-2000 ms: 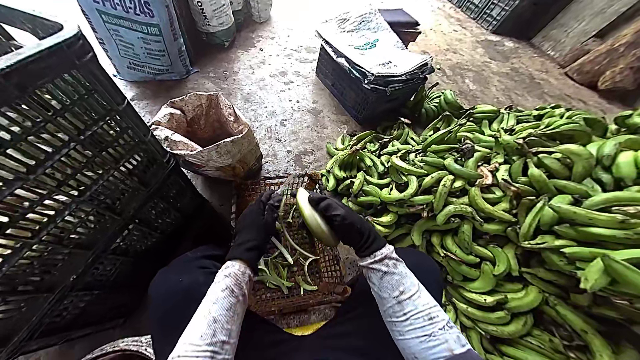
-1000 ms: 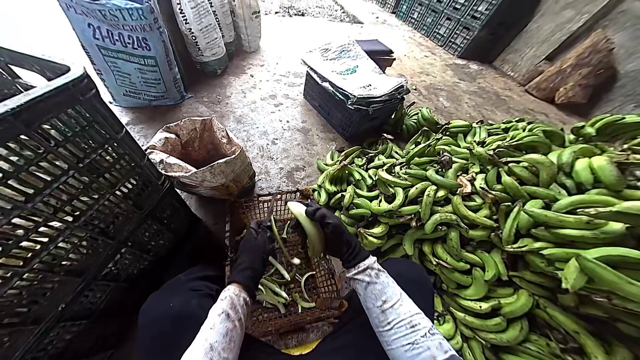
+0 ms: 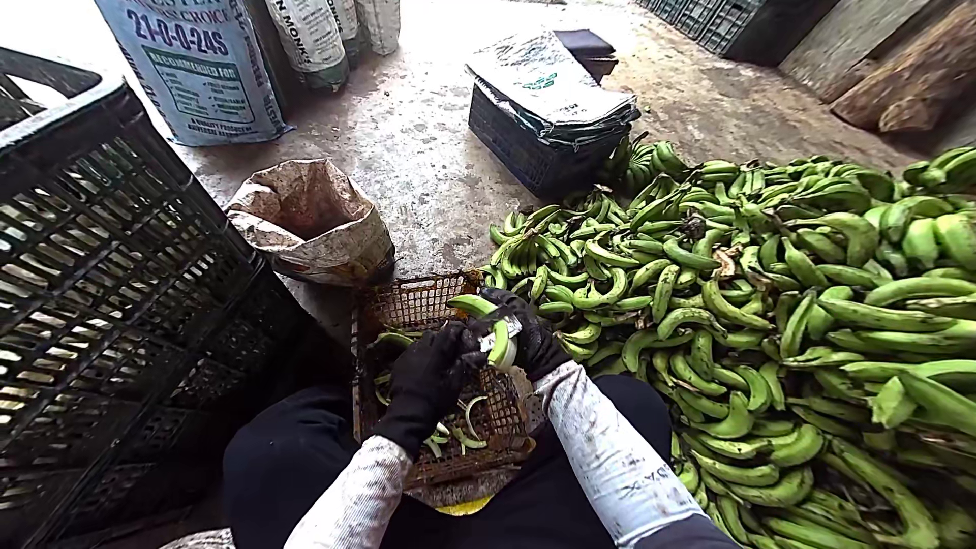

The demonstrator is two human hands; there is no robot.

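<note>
My right hand (image 3: 522, 332), in a black glove, is closed around a green plantain (image 3: 501, 347) above a rusty-brown plastic mesh crate (image 3: 415, 299). My left hand (image 3: 438, 366), also black-gloved, is against the plantain with its fingers bent; whether it holds a small tool is hidden. Part of the plantain's skin is peeled back, with pale surface beside it. Strips of green peel (image 3: 467, 435) lie in the crate between my knees. A large heap of green plantains (image 3: 717, 305) spreads over the floor to the right.
Stacked black plastic crates (image 3: 114, 252) rise at the left. An open, stained woven sack (image 3: 316, 221) stands beyond the mesh crate. Farther off are a black crate (image 3: 507, 141) topped with folded sacks (image 3: 545, 80), a full blue-white sack (image 3: 202, 72) and wood logs (image 3: 915, 72).
A pale, largely peeled plantain was in my right hand earlier; now a green-skinned one with some peel lifted is there. My hands have come together.
</note>
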